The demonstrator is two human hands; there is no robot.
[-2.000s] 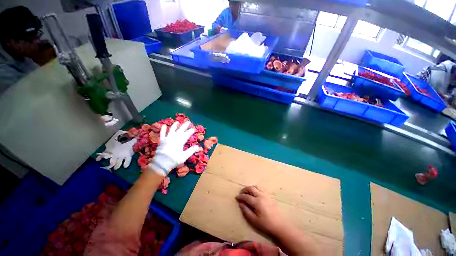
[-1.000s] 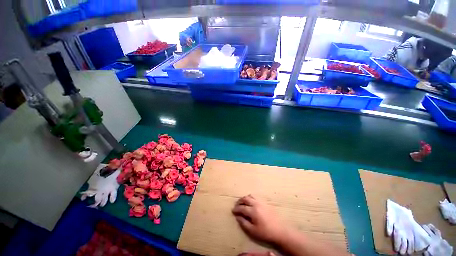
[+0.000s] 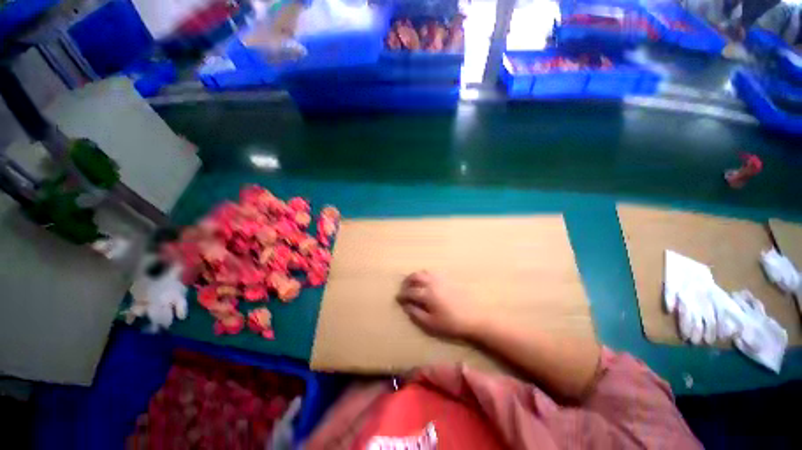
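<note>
My bare right hand (image 3: 427, 304) rests on the cardboard mat (image 3: 528, 264), its fingers curled in, with nothing seen in it. A white glove shape, my left hand (image 3: 284, 425), shows small and blurred at the right side of the blue bin; its fingers cannot be made out. The bin holds many red-pink top pieces (image 3: 211, 404). A heap of coral-red top pieces (image 3: 255, 246) lies on the green bench left of the mat. An assembled piece (image 3: 744, 170), tan-pink with a red top, is on the dark green belt at right.
A pale panel (image 3: 53, 308) with green fittings (image 3: 66, 211) stands at left, beside an empty white glove (image 3: 160, 299). Spare white gloves (image 3: 695, 299) lie on the right-hand cardboard (image 3: 651, 237). Blue trays (image 3: 572, 79) line the belt's far side.
My gloved left hand was on the heap, then out of view, and now shows low at the bin. The view has tilted down. My right hand has stayed on the mat.
</note>
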